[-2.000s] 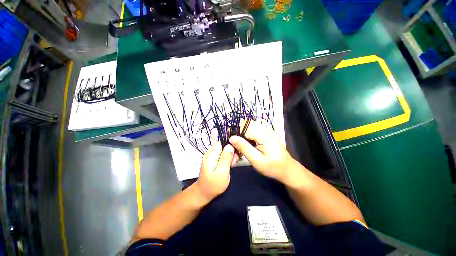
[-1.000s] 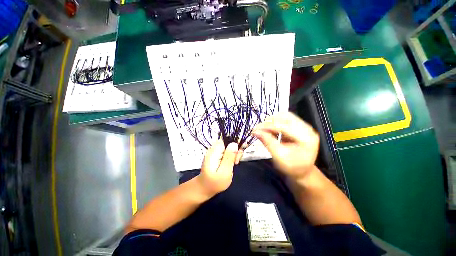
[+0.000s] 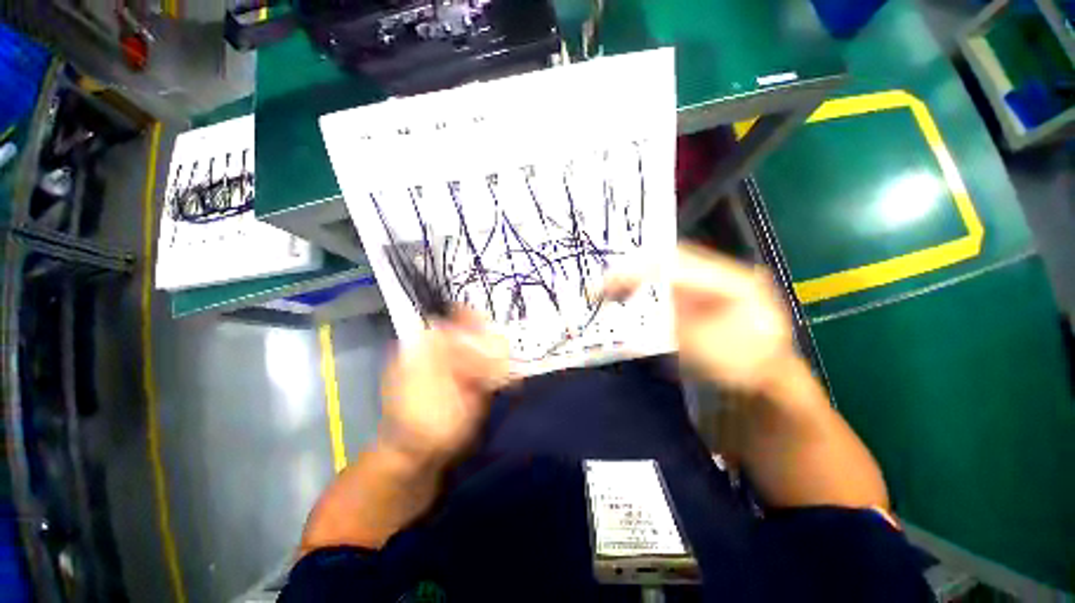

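The white layout sheet (image 3: 407, 147) lies across my lap and against the bench edge. Black wires (image 3: 531, 253) lie on it, their upper ends spread in a row and their middles crossing. My left hand (image 3: 442, 371), blurred, is closed on a bundle of black wires (image 3: 427, 283) that fans up over the sheet's left side. My right hand (image 3: 719, 312), strongly blurred, is at the sheet's right edge; a thin dark wire curves near its fingertips, but whether it holds it I cannot tell.
A dark press (image 3: 436, 41) stands on the green bench (image 3: 295, 153) beyond the sheet. Another white sheet (image 3: 230, 265) with looped black wires lies at the left. A badge (image 3: 634, 507) hangs on my chest. Yellow floor lines (image 3: 976, 224) show at the right.
My left hand has moved left with the wire bundle, away from the sheet's middle. My right hand has come off the bundle and moved right. The wires on the sheet now show more openly.
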